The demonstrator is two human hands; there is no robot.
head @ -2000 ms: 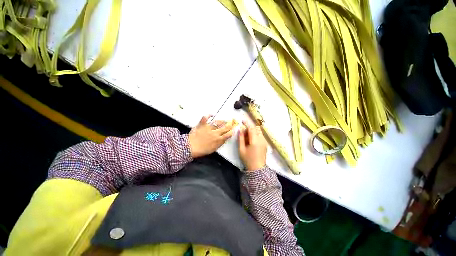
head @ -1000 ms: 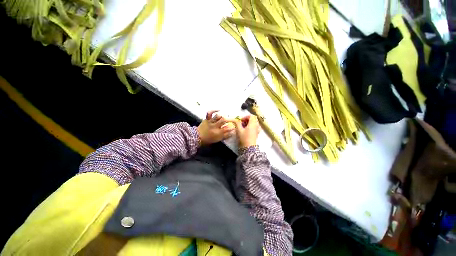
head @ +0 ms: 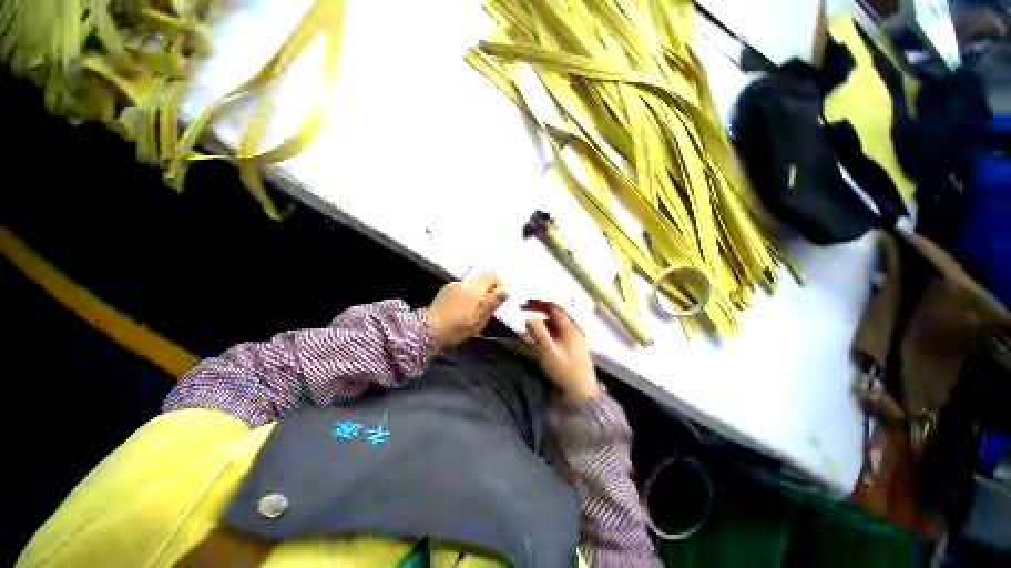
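Observation:
My left hand is at the table's front edge with its fingers bent together; any small piece in its fingertips is too blurred to tell. My right hand is just right of it, apart from it, thumb and forefinger spread with nothing visible between them. A thin yellow-green line shows below the hands against the apron; I cannot tell if either hand holds it. A slim yellowish brush with a clotted dark head lies beyond my right hand. Loose yellow-green straps lie fanned behind it.
A pale open ring lies on the strap ends. Tangled straps overhang the white table at far left. A black and yellow cloth item lies at right, brown items beyond the edge. Another ring shows below the table.
My hands have moved apart; before, their fingertips met around a small yellowish piece. The right fingers have spread. The view has shifted slightly.

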